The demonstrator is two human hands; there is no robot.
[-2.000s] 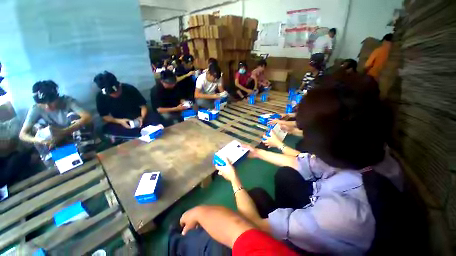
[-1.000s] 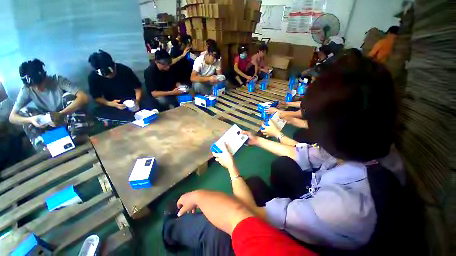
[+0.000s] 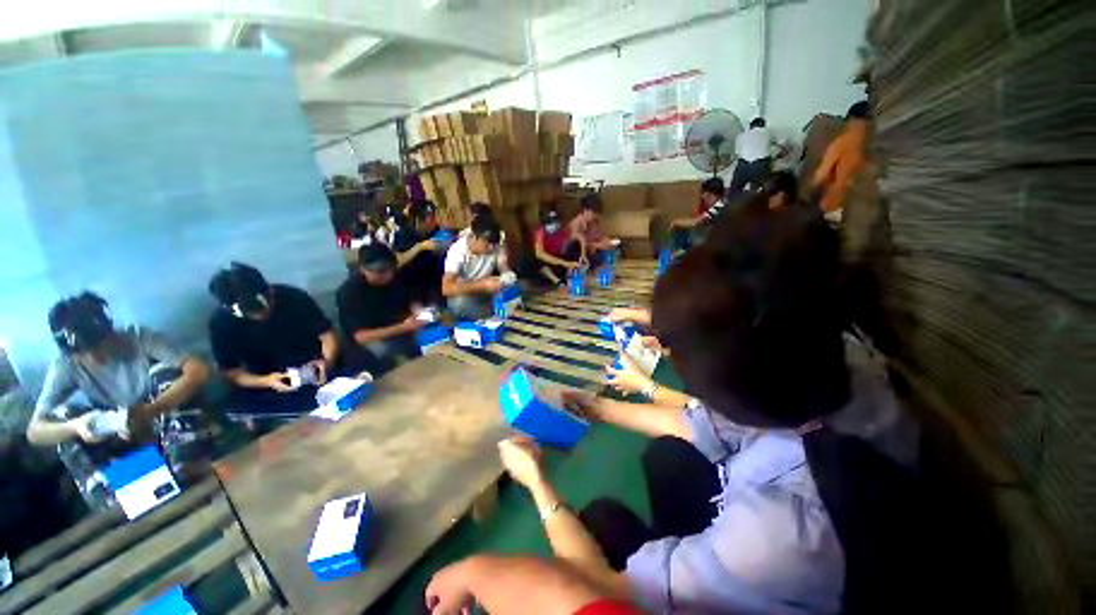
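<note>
A bare forearm with a bit of red sleeve enters at the bottom edge; I take it as mine, and its hand, my right hand (image 3: pixel 463 586), is partly cut off. Its fingers bend down, with no object visible in it. My left hand is out of the picture. A blue and white product box (image 3: pixel 340 536) lies on the near part of the brown plywood board (image 3: pixel 397 433), white face up. The neighbour at the right, in a pale lavender shirt, holds another box (image 3: pixel 543 411), blue side showing, with one hand; their other hand (image 3: pixel 519 460) is beside it, apart.
People sit along the left and far side with white items in hand. Boxes stand near them, one on the slats (image 3: pixel 142 482). Wooden pallets (image 3: pixel 180 541) flank the board. Brown cartons (image 3: pixel 493 156) and a fan (image 3: pixel 714 139) are behind; stacked cardboard (image 3: pixel 980 192) rises at right.
The view has tilted up, so the near scene sits lower. The neighbour's box has turned from white face to blue side, and one of their hands has come off it.
</note>
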